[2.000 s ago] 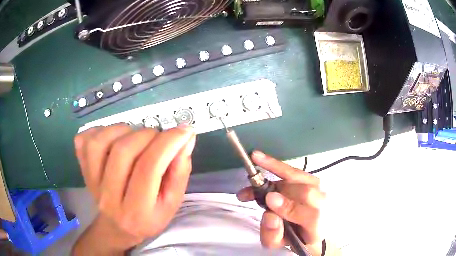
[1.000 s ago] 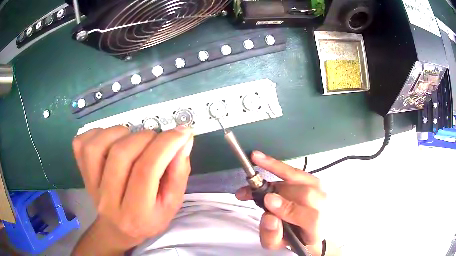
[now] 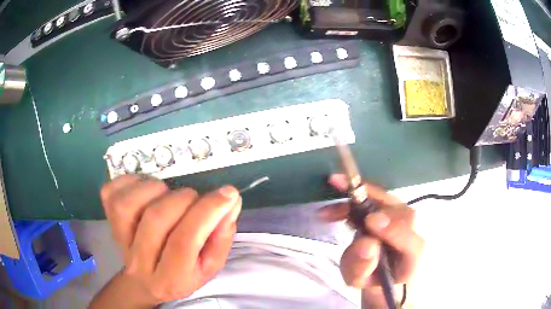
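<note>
A white light bar housing (image 3: 220,151) with several round silver rings lies slanted on the green mat. My left hand (image 3: 172,238) is below its left part, fingers closed on solder wire (image 3: 257,182); a short end sticks out from the fingertips, clear of the housing. My right hand (image 3: 380,235) holds the soldering iron (image 3: 348,166) like a pen. The iron is blurred and its tip is near the rightmost ring; I cannot tell whether it touches.
Behind lies a black strip holder (image 3: 222,86) with a row of white discs. A fan (image 3: 217,27) stands at the back. The sponge tray (image 3: 424,83) and soldering station (image 3: 504,117) are at the right. A loose white disc (image 3: 67,128) and blue stool (image 3: 45,259) are at the left.
The iron has moved right and up, from the second ring from the right toward the rightmost one. My left hand has dropped away from the housing, exposing its left rings. The view has shifted slightly.
</note>
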